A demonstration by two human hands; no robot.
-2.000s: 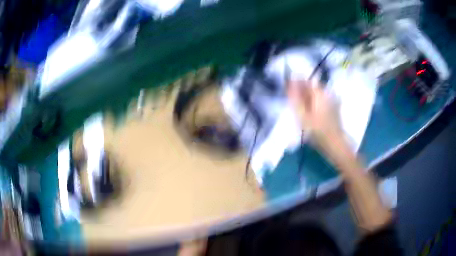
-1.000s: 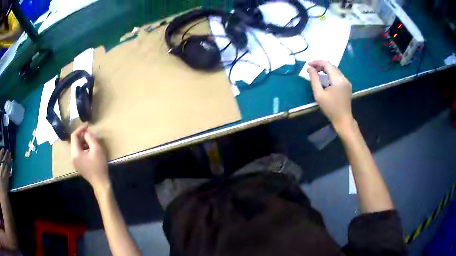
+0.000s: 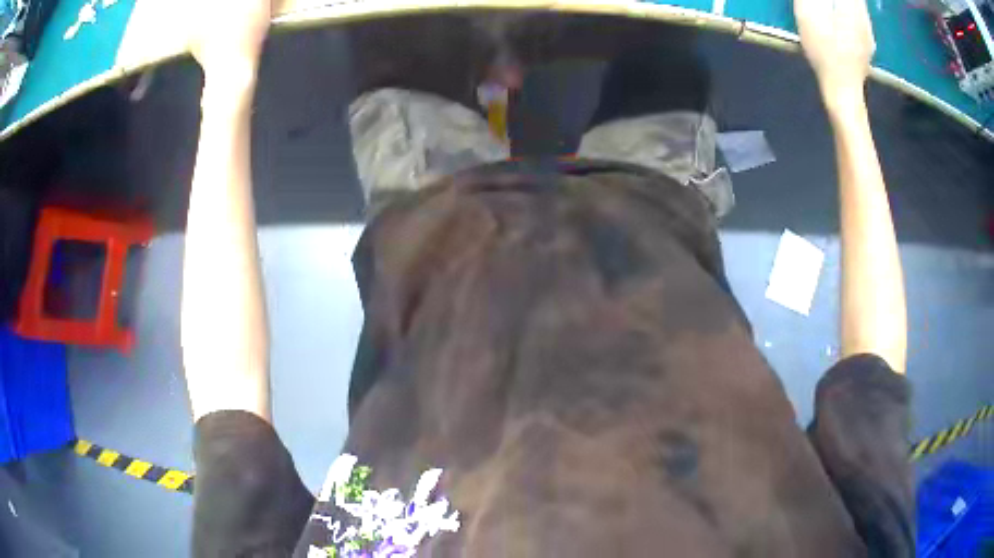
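The view points down at my lap, and only the near edge of the bench shows along the top. My left hand is at the bench edge at the top left, cut off by the picture's rim. My right hand is at the bench edge at the top right, also cut off. The fingers of both hands are largely out of the picture, so what they hold cannot be told. No headphones show.
The power supply with red digits is at the top right corner. A red stool stands on the floor at left. White papers lie on the floor at right. Blue containers are at both sides, near yellow-black floor tape.
The view has tilted down, so the headphones, cable and most of the cardboard mat have left the picture. Both hands now show at the top rim.
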